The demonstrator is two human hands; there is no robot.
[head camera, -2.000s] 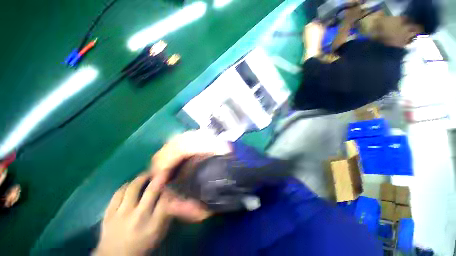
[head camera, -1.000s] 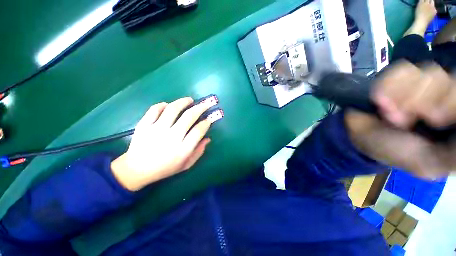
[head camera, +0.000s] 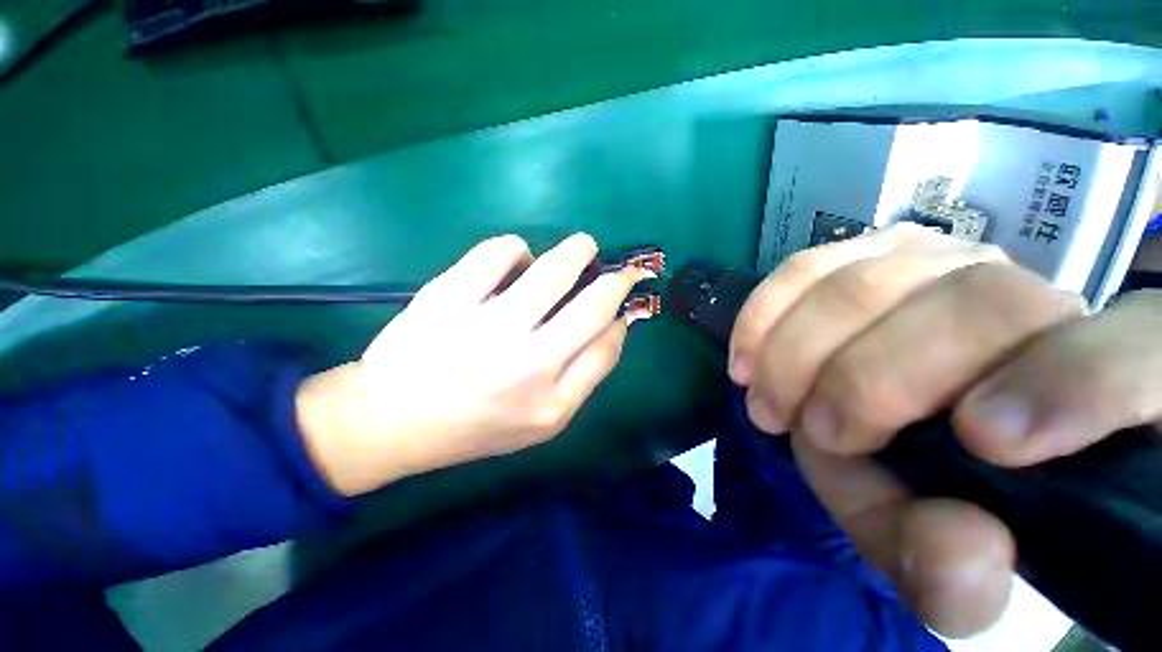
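My left hand [head camera: 491,344] lies on the green bench, its fingers pinching the two coppery connector ends [head camera: 646,306] of a black cable assembly [head camera: 229,293]. The cable runs left out of the picture. My right hand [head camera: 892,369] is wrapped around a black electric screwdriver [head camera: 1058,510]. The screwdriver's front end [head camera: 701,296] points left, close beside the connector ends. Whether its bit touches them cannot be told. No screw can be made out.
The white-grey screw feeder [head camera: 879,166] with Chinese lettering stands behind my right hand, partly hidden by it. A dark bundle [head camera: 255,19] lies on the green surface [head camera: 510,64] at the top left.
My right hand has brought the screwdriver from the feeder leftward to the connector ends. My left hand still pinches them. The view has shifted, and the plug has left the picture.
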